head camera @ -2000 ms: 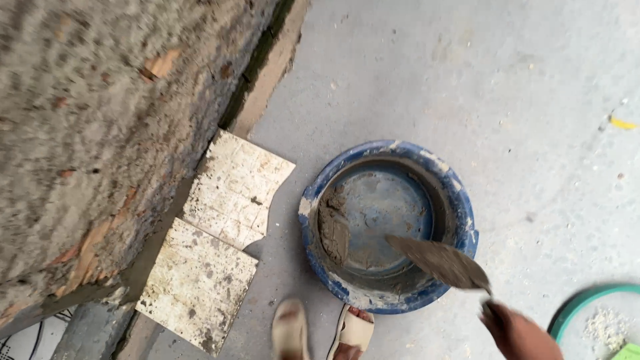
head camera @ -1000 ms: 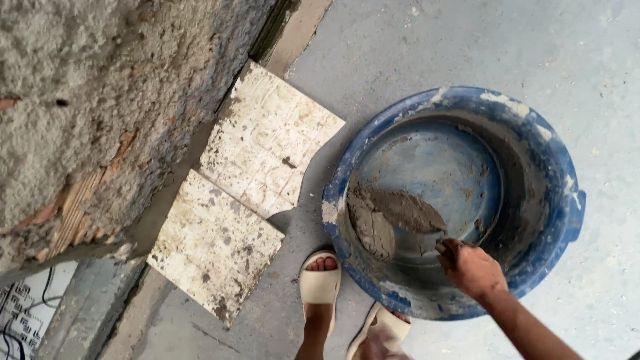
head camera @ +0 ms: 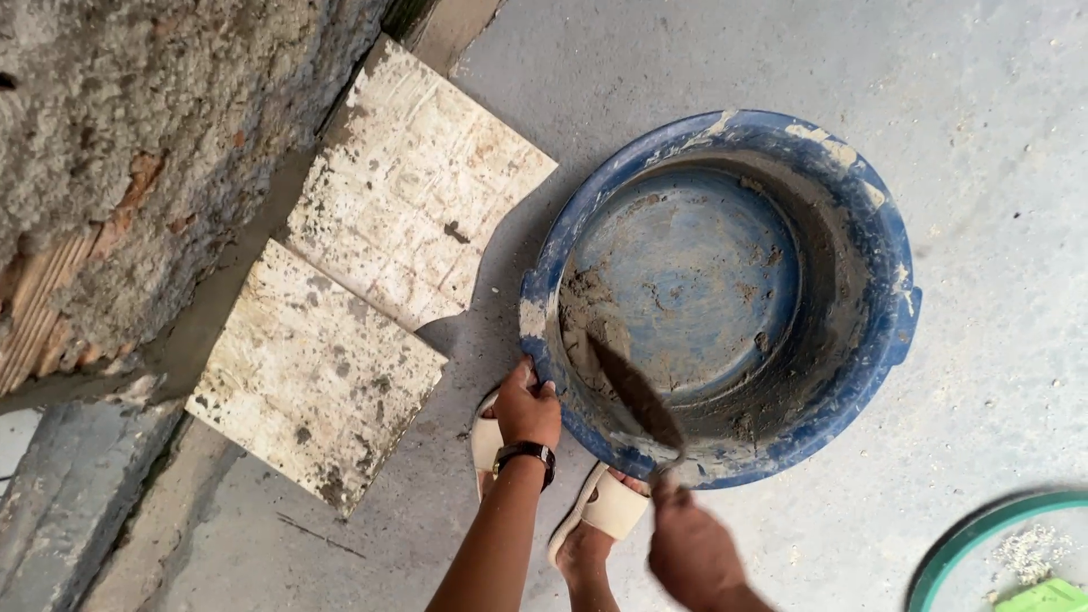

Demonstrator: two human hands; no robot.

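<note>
A blue plastic basin point(head camera: 884, 229) stands on the floor, its walls smeared with mortar. My left hand point(head camera: 529, 408), with a watch on the wrist, grips the basin's rim at the lower left. The handle of a pointed trowel point(head camera: 637, 391) is in my right hand point(head camera: 693, 544), just outside the near rim. Its blade reaches over the rim into the basin, tip at a small heap of wet mortar point(head camera: 586, 319) by the left wall. Thin mortar remnants coat the basin's bottom.
Two mortar-stained tiles point(head camera: 408, 178) lie left of the basin, beside a rough wall point(head camera: 153, 136) with exposed brick. My sandalled feet point(head camera: 608, 510) are at the near rim. A green round rim point(head camera: 960, 535) encloses pale crumbs at the lower right.
My left hand has come into view and taken hold of the basin's rim. The trowel, which lay against the mortar inside the basin a second ago, has moved back toward the near rim.
</note>
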